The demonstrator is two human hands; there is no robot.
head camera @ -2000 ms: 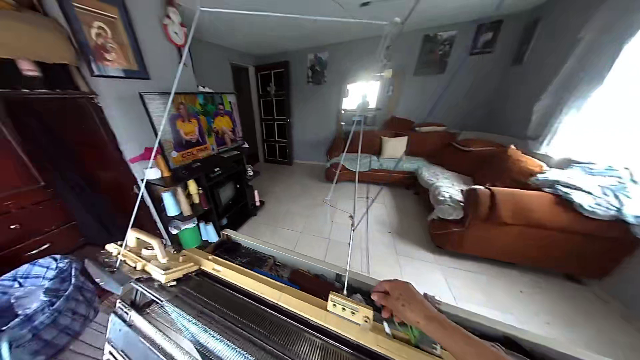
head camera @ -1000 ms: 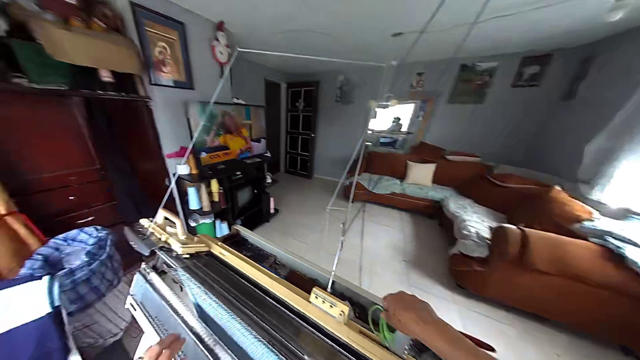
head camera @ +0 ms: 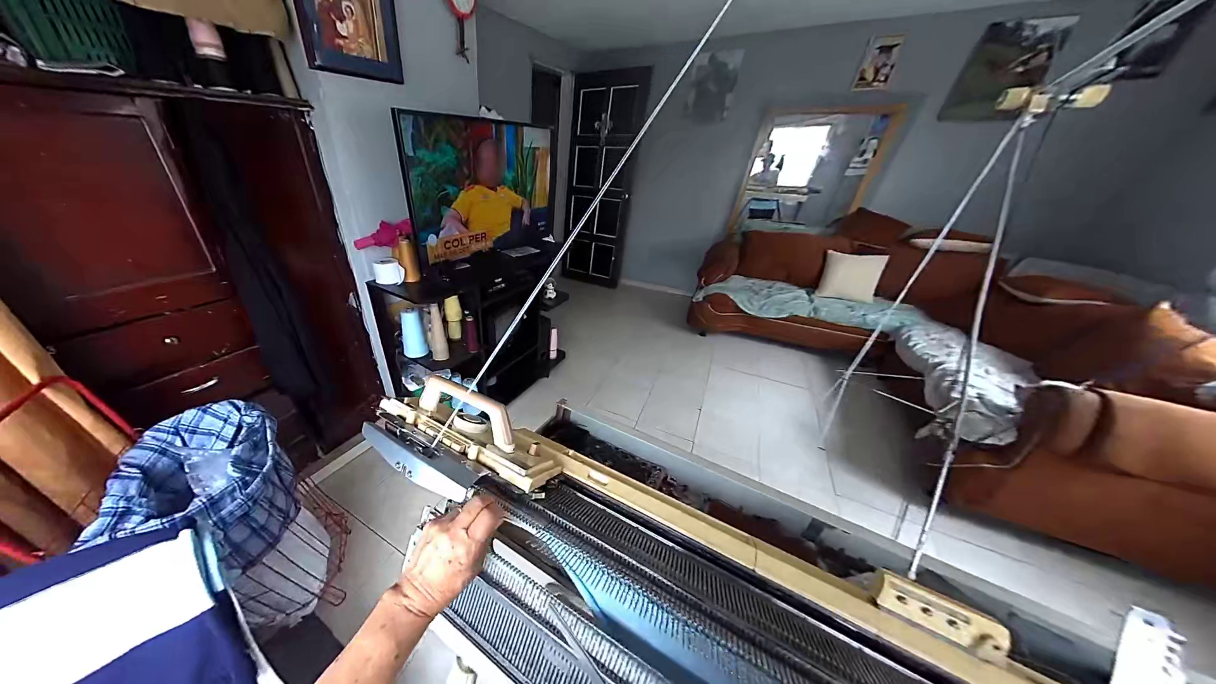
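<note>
My left hand [head camera: 446, 559] has its fingertips at the left end of the knitting machine's needle bed, just below the cream carriage [head camera: 475, 432] with its arched handle. Whether the fingers grip anything there is hidden. Light blue knitting [head camera: 608, 579] hangs from the needles. A ribber bed [head camera: 513, 632] with a row of metal teeth lies in front. The cream tension-mast bracket [head camera: 942, 613] stands on the back rail at the right, with its rods rising. My right hand is out of view.
A wire basket [head camera: 285, 570] holding blue checked cloth stands at the left, beside a dark red wardrobe [head camera: 114, 218]. Yarn cones [head camera: 413, 332] sit on a black shelf under a television [head camera: 475, 185]. Brown sofas [head camera: 769, 261] stand beyond the machine. A white perforated piece [head camera: 1148, 651] is at lower right.
My left hand has moved up to the machine bed from the lower edge of the view. My right hand, earlier beside the mast bracket, has left the view. The view has turned left and down.
</note>
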